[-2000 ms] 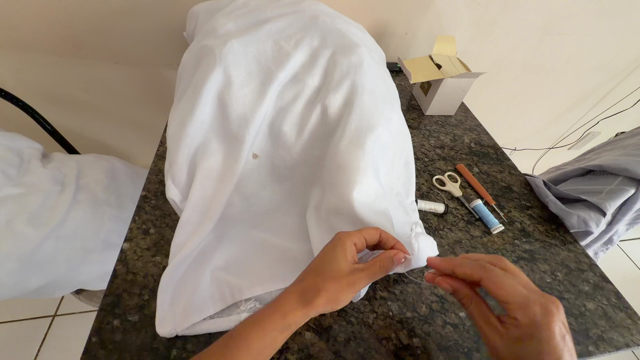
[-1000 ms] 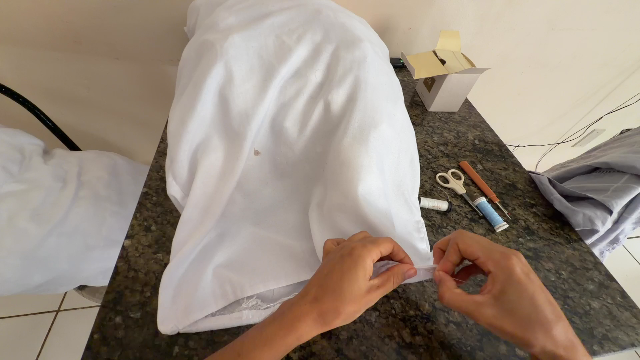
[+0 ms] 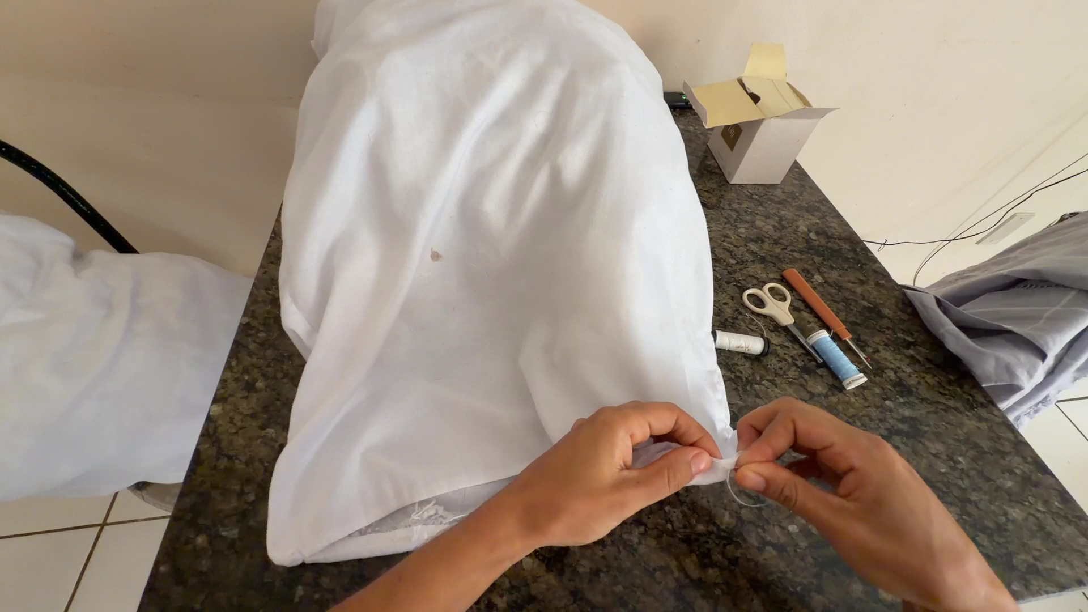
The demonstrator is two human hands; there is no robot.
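A large white cloth (image 3: pixel 493 255) with a small stain lies over the stone countertop. My left hand (image 3: pixel 629 467) pinches its lower right edge between thumb and fingers. Close beside it, my right hand (image 3: pixel 816 476) has thumb and fingertips closed at the same corner, with a loop of pale thread (image 3: pixel 744 497) hanging below them. Whether a needle is between those fingertips cannot be seen. Right of the cloth lie a white thread spool (image 3: pixel 741 342), white-handled scissors (image 3: pixel 769 306), a light blue thread spool (image 3: pixel 836 359) and a seam ripper with an orange-brown handle (image 3: pixel 816 303).
An opened small carton (image 3: pixel 761 149) stands at the back of the dark granite countertop (image 3: pixel 901 442). White fabric (image 3: pixel 110 365) hangs at the left beside a black hose or tube (image 3: pixel 68 195). Grey cloth (image 3: pixel 1011 314) is at the right, near thin dark cables on the wall.
Two seconds ago the hands were slightly apart, with thread visible between them. Now the fingertips meet at the cloth's corner, and a thread loop shows under the right hand.
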